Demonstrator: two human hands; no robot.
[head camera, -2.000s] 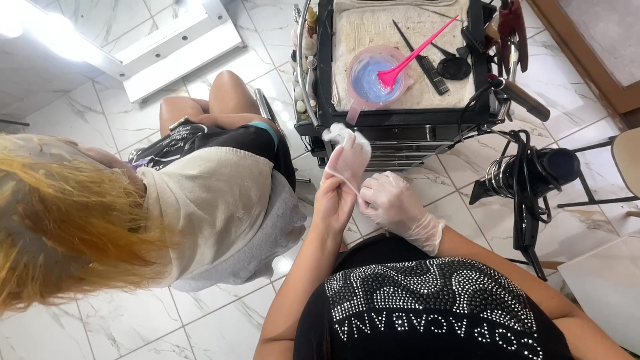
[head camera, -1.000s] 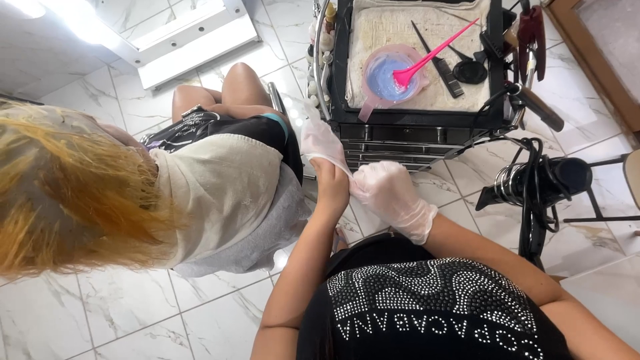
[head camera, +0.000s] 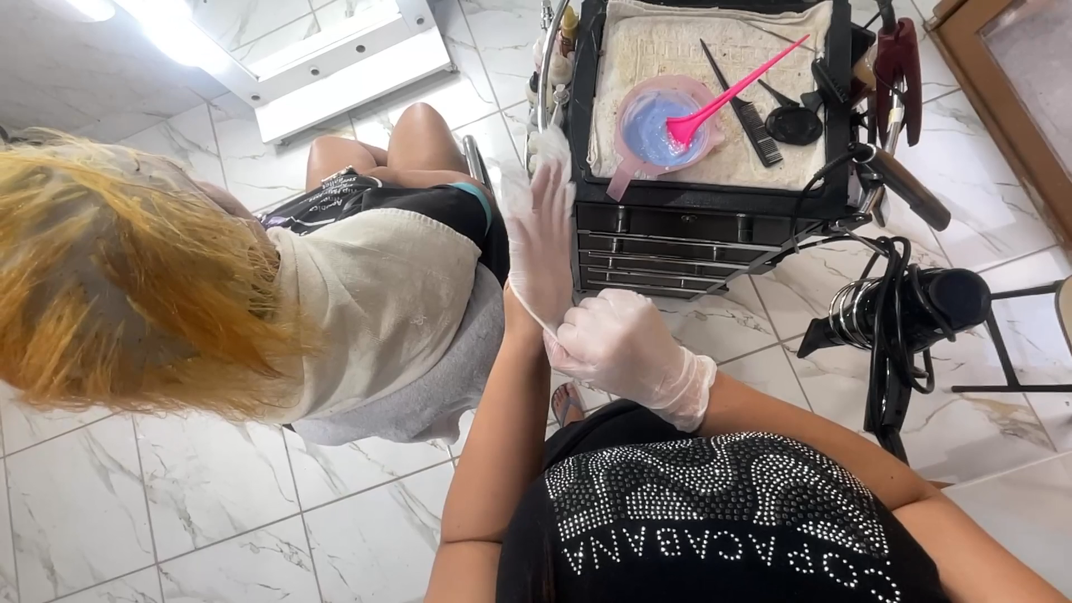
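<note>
A thin translucent disposable glove (head camera: 548, 188) covers my left hand (head camera: 543, 243), whose fingers point up and stand extended, with loose glove material around the fingertips. My right hand (head camera: 610, 342), gloved too, is closed on the cuff of that glove at the left wrist. To the left sits a person with yellow-orange hair (head camera: 142, 285) and a cream towel (head camera: 377, 293) over the shoulders. Beyond my hands, a pink bowl (head camera: 624, 155) of bluish cream holds a bright pink tint brush (head camera: 688, 127) on the trolley's towel.
The black salon trolley (head camera: 712, 198) carries a black comb (head camera: 754, 126) and a black tint brush (head camera: 794, 124). Hair irons (head camera: 909, 184) hang at its right side. A black hair dryer (head camera: 909, 306) hangs at right. A white framed fixture (head camera: 352, 75) stands upper left.
The glove has been drawn down over my left hand to the wrist; earlier it hung loose beyond the fingers. My right hand stays at its cuff.
</note>
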